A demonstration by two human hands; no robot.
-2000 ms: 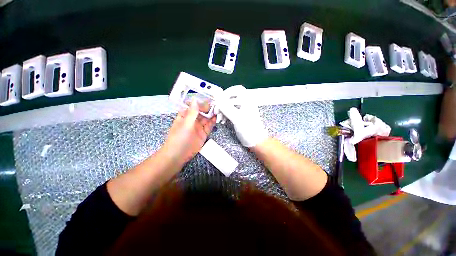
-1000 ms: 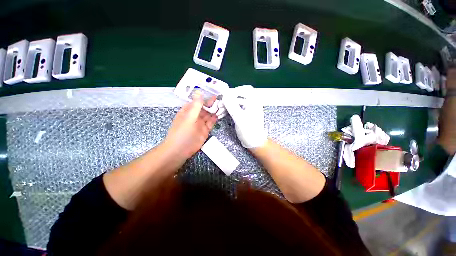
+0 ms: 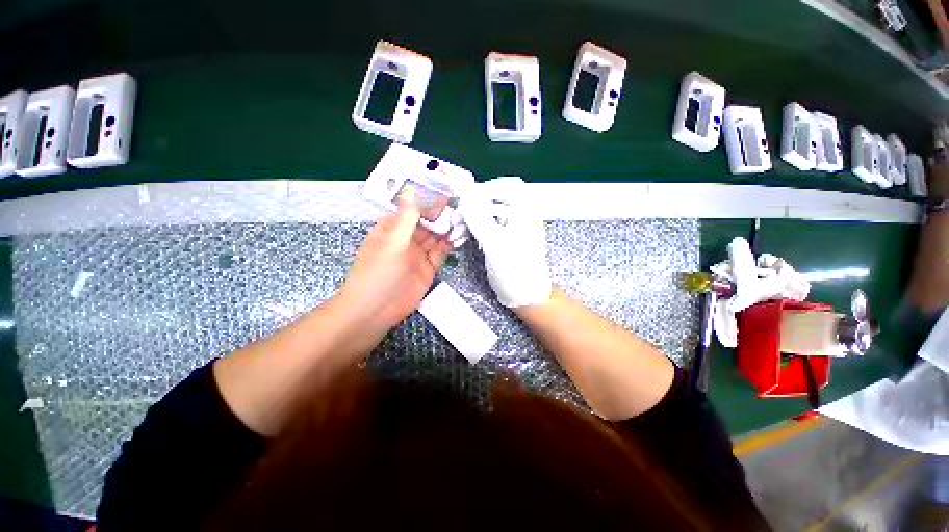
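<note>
A white plastic housing (image 3: pixel 428 170) is held tilted over the pale conveyor side rail, its dark round hole at the upper side. My bare left hand (image 3: pixel 391 260) grips it from below, with fingers at its window. My right hand (image 3: pixel 510 241), in a white glove, is at the housing's right end, fingers bent against it. Whether a cloth is between the gloved fingers cannot be told. A plain white card or pad (image 3: pixel 458 322) lies on the bubble wrap mat (image 3: pixel 187 322) just below my hands.
Several white housings (image 3: pixel 512 97) stand on the dark green conveyor belt (image 3: pixel 260 114) beyond the side rail (image 3: pixel 624 202). At right are crumpled white gloves or rags (image 3: pixel 765 281), a brush-like tool (image 3: pixel 699 282) and a red box (image 3: pixel 763 353) holding a bottle-like container. A person's arm shows at the far right.
The housings on the belt have moved left. The view has shifted slightly. Both hands keep hold of the same housing, with little visible movement.
</note>
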